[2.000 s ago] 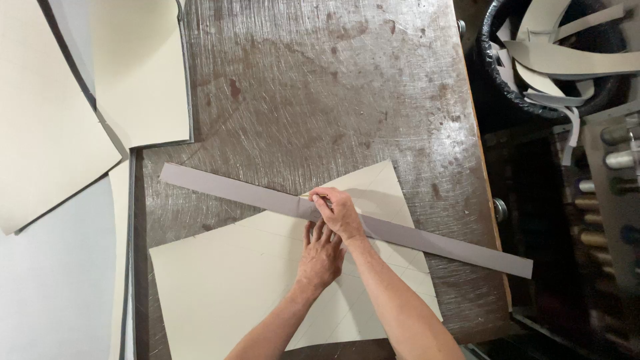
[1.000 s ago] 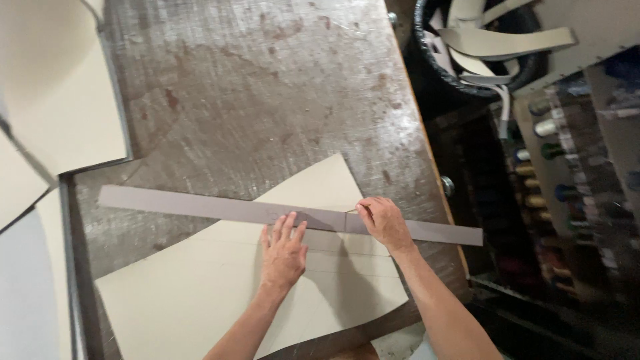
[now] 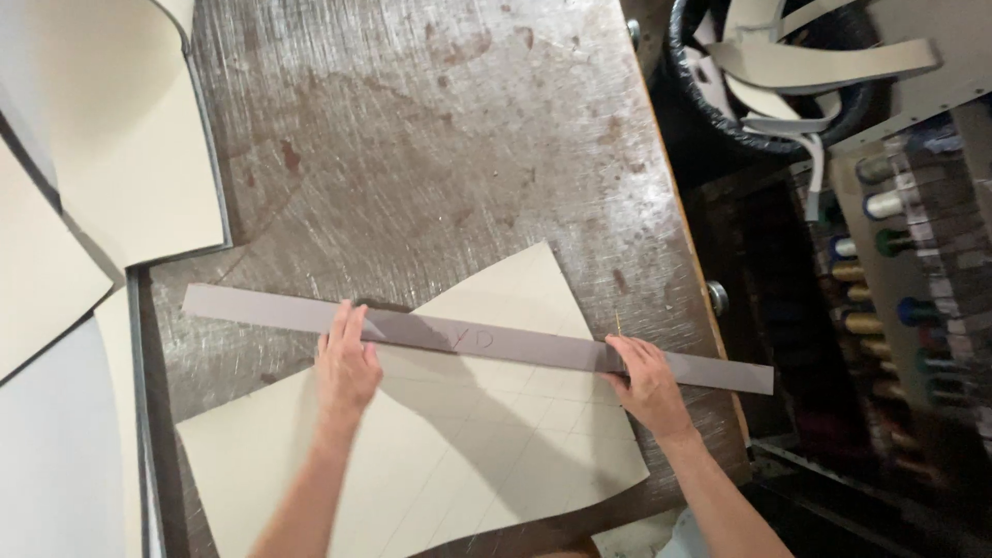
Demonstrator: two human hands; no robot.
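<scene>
A long grey straight strip (image 3: 418,329), bearing handwritten marks, lies slantwise across a cream sheet (image 3: 480,449) that has faint ruled lines. Its ends reach past the sheet on both sides, and the right end juts over the table edge. My left hand (image 3: 348,372) grips the strip left of its middle, fingers over the far edge. Toward the strip's right end, my right hand (image 3: 647,384) holds it between thumb and fingers. A thin pointed tool (image 3: 618,322) sticks up from the right fingers; its type cannot be told.
More cream sheets (image 3: 147,155) overlap at the left on the scratched metal-topped table (image 3: 434,155). Beyond the table's right edge stand a black-lined bin (image 3: 682,85) of cream offcuts (image 3: 829,66) and a rack with thread spools (image 3: 883,205). A round metal knob (image 3: 717,297) projects from the table's side.
My right hand has moved right along the strip since two seconds ago, when both hands were close together. My left hand has shifted left and now grips the strip. The view has shifted.
</scene>
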